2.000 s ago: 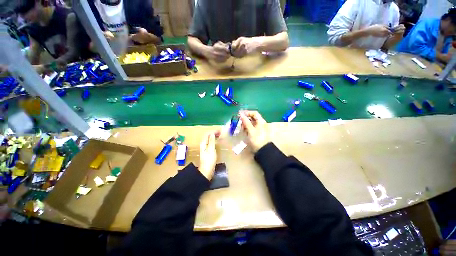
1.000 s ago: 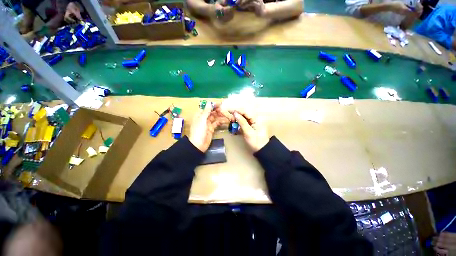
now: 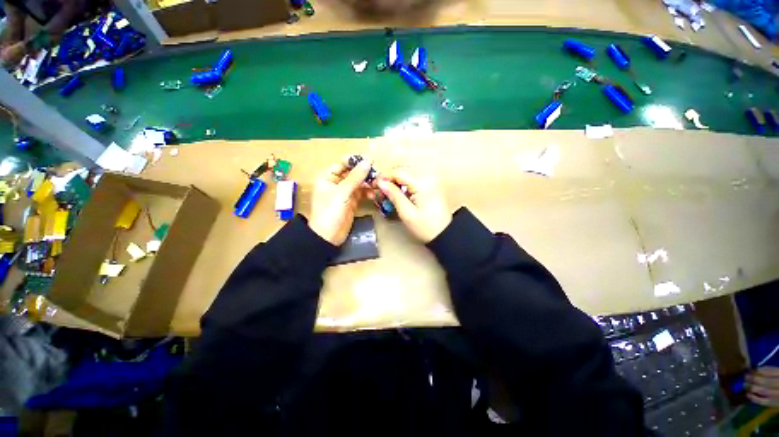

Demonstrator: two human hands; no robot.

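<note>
My left hand [image 3: 336,198] and my right hand [image 3: 416,203] meet over the bench. The left fingers pinch a small dark piece, likely the circuit board [image 3: 357,162]. The right fingers hold a blue battery pack [image 3: 387,206], mostly hidden by the fingers, with only its dark end showing. The leads between them are too small to make out. A flat dark pad [image 3: 357,240] lies on the bench below the left hand. Left of the hands lie a blue pack [image 3: 249,198] and a white-faced pack [image 3: 285,199], with a green board [image 3: 281,168] above them.
An open cardboard box [image 3: 175,256] with yellow, white and green pieces stands at left, beside heaped yellow parts [image 3: 44,209]. A green conveyor belt [image 3: 256,98] strewn with blue packs runs across behind. A dark tray [image 3: 683,375] is low right, near another person's hand [image 3: 760,386].
The view has tilted down. Both hands have come together; the left hand, empty at first, now holds the small dark piece, and the pack sits lower in the right fingers.
</note>
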